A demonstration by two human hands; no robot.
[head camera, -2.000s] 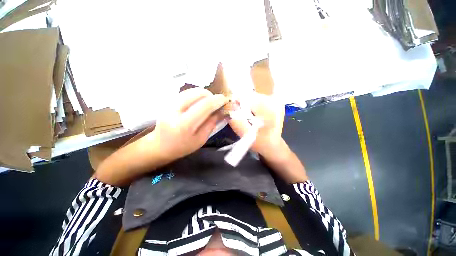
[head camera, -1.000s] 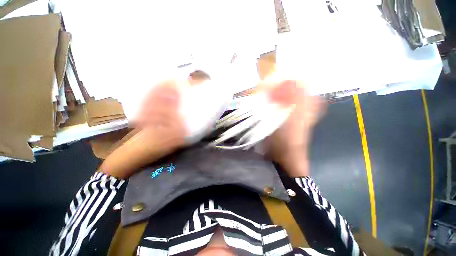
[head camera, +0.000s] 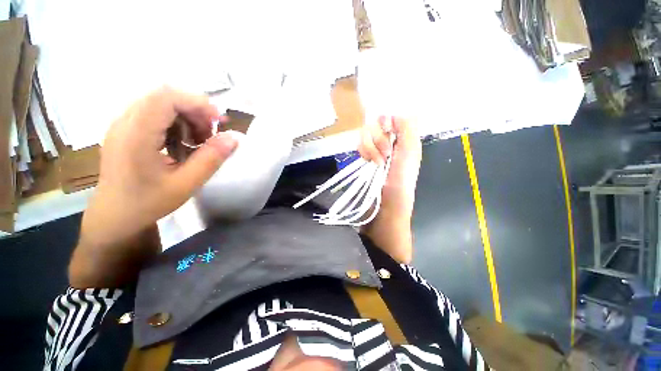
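The cut panel shows its white backing (head camera: 246, 177), bending down over the table's front edge towards the grey apron. My left hand (head camera: 148, 156) is over its left part, palm partly turned in. A thin white strip (head camera: 194, 147) curls at the thumb and forefinger, which seem to pinch it; the exact grip is small and overexposed. My right hand (head camera: 391, 159) is right of the panel, at the table's front edge. It is shut on a bundle of narrow white strips (head camera: 359, 192), whose loose ends fan down and left above the apron.
Stacked panel pieces (head camera: 78, 168) with brown and white edges lie at the left. A brown patch (head camera: 348, 105) shows between white sheets. A shiny grey bundle (head camera: 533, 29) lies at the table's far right. Dark floor with yellow lines (head camera: 482, 232) and a metal frame (head camera: 616, 217) are at the right.
My hands, together two seconds ago, are now well apart. The strip bundle has come into clear view hanging from my right hand. The whole view has shifted, with the table sitting further left.
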